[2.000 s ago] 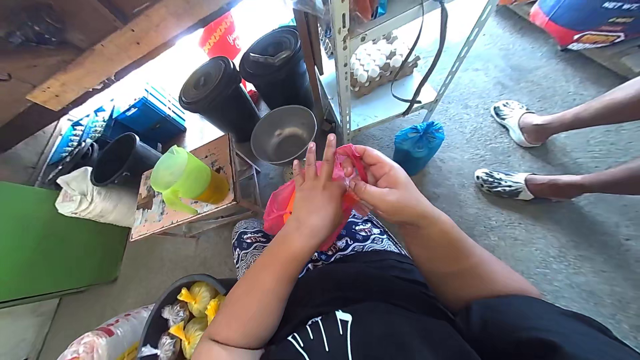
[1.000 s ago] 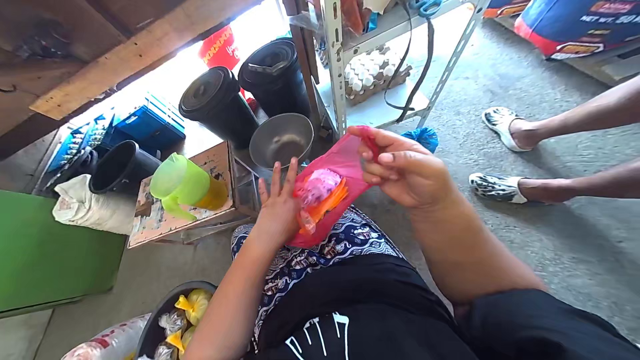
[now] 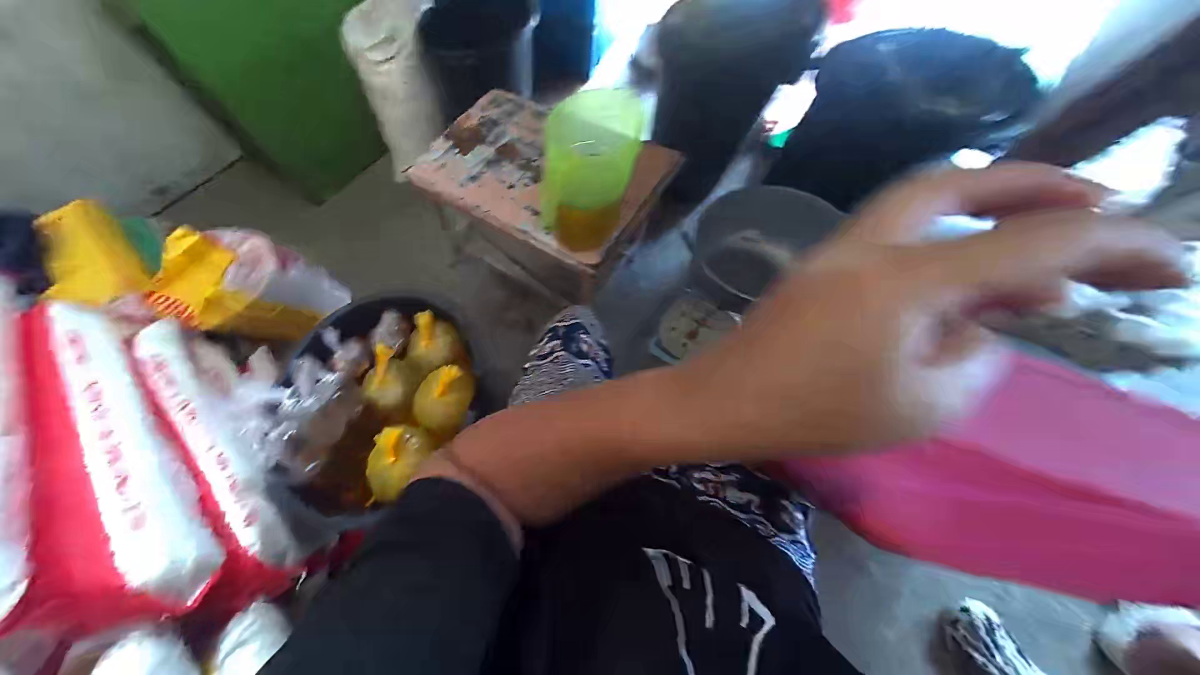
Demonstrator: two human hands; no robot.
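In the head view my left hand [image 3: 900, 309] is blurred and stretched out to the right over my lap, its fingers bent and spread. A pink plastic bag [image 3: 1022, 478] spreads from beneath its palm to the right edge of the view. Blur hides whether the fingers grip the bag's edge, and the bag's contents do not show. My right hand is out of view. Beyond the left forearm, a grey bowl [image 3: 764, 239] sits on a dial scale [image 3: 694, 326].
A dark tub [image 3: 375, 314] at left holds knotted bags of yellow contents [image 3: 442, 398]. Red-and-white packs [image 3: 122, 459] lie beside it. A green pitcher [image 3: 592, 141] with amber liquid stands on a worn wooden stool [image 3: 492, 173]. Another person's patterned shoe [image 3: 989, 637] is at lower right.
The view has swung far to the left, bringing in the packs. Both hands were at the pink bag before; now my right hand is out of view and the bag reaches off to the right.
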